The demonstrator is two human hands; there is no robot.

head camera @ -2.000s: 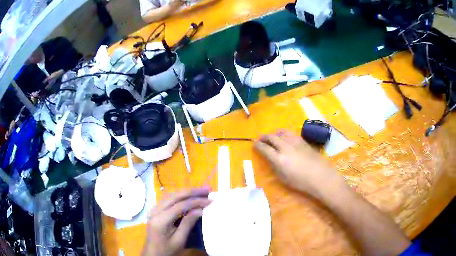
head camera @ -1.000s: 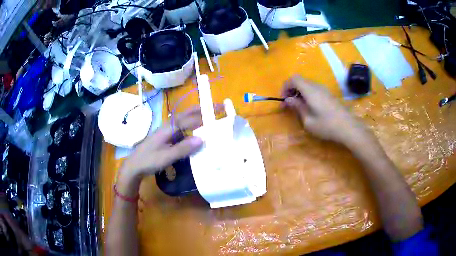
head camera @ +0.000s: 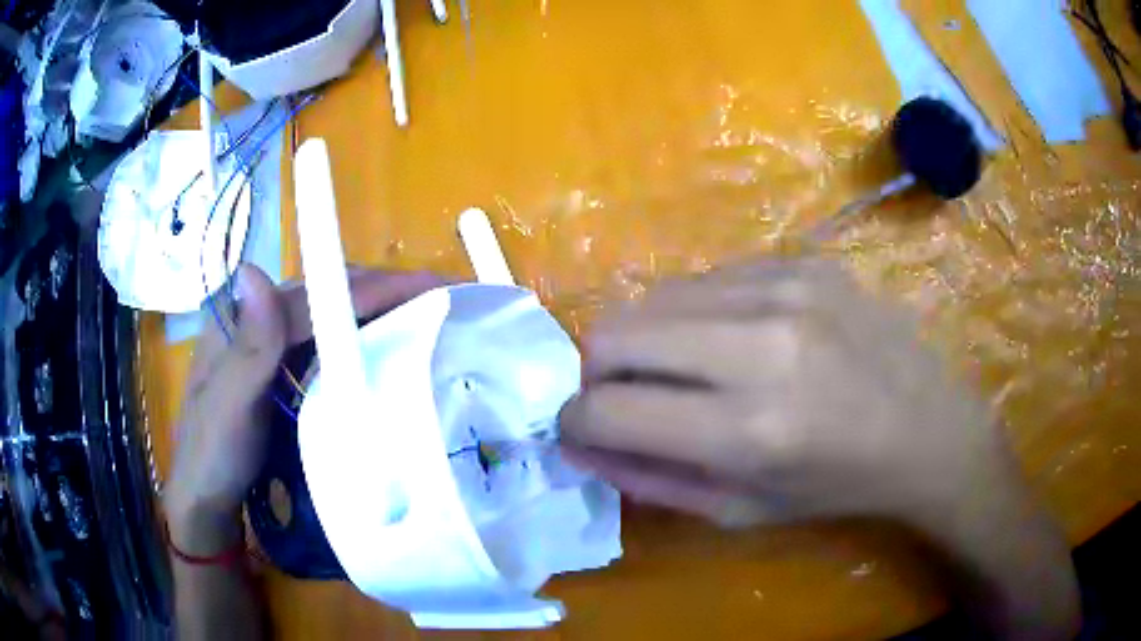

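Note:
A white camera body housing [head camera: 375,482] with two white antennas [head camera: 328,257] is tilted in front of me, its open hollow side facing right. A black rounded part [head camera: 282,501] shows behind its left side. My left hand [head camera: 257,363] holds the housing and black part from the left and behind, with thin wires beside the fingers. My right hand [head camera: 763,394] is blurred, with its fingertips pinched at the housing's open right edge. What the fingertips hold is mostly hidden; a small dark wire end [head camera: 482,455] shows inside the housing.
A round white cover with wires [head camera: 163,232] lies at the left. Another camera body [head camera: 300,50] stands at the top left. A small black round part [head camera: 936,148] lies at the upper right, near pale strips [head camera: 1032,63]. Clear blister trays [head camera: 63,413] run along the left edge.
The view has moved closer. The housing has turned so its hollow side shows. My right hand has moved left from the bench to the housing, and the blue-tipped wire plug is no longer clearly seen.

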